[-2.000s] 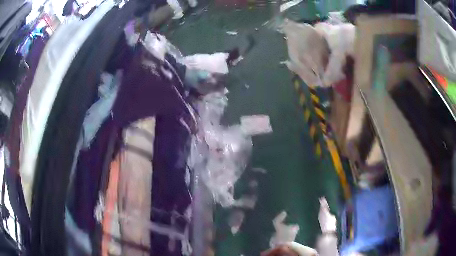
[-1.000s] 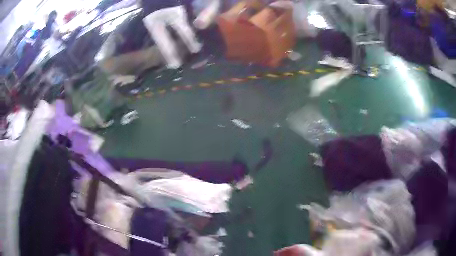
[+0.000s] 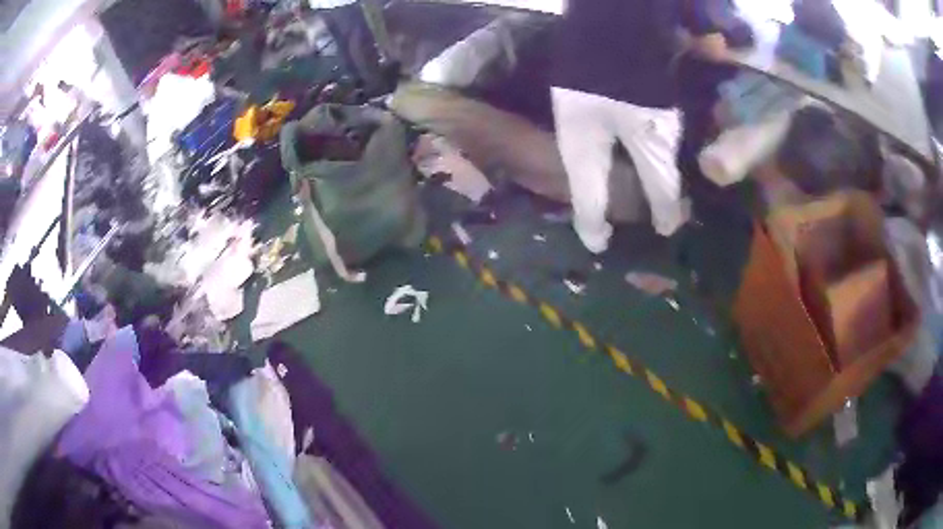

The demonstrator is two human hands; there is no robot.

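Neither of my hands is in view. Nearest in front of me is the green floor [image 3: 445, 393] with small white paper scraps. A heap of fabric offcuts [image 3: 145, 434], purple, lilac and pale blue, lies at the lower left. A dark purple roll or strip [image 3: 346, 444] lies beside the heap. A greenish open-topped scrap sack [image 3: 362, 196] stands on the floor at the upper left centre. An open brown cardboard box [image 3: 791, 310] with cardboard inside stands at the right.
A person in a dark top and white trousers [image 3: 620, 129] stands at a table, upper centre right. A large tan roll [image 3: 496, 134] lies behind them. Yellow-black tape [image 3: 620, 362] crosses the floor diagonally. White paper and scraps [image 3: 284, 306] lie left of the sack.
The view has swung left. The sack, box and person in white trousers now show larger and further right. The plastic-wrapped heaps at the lower right have left the picture.
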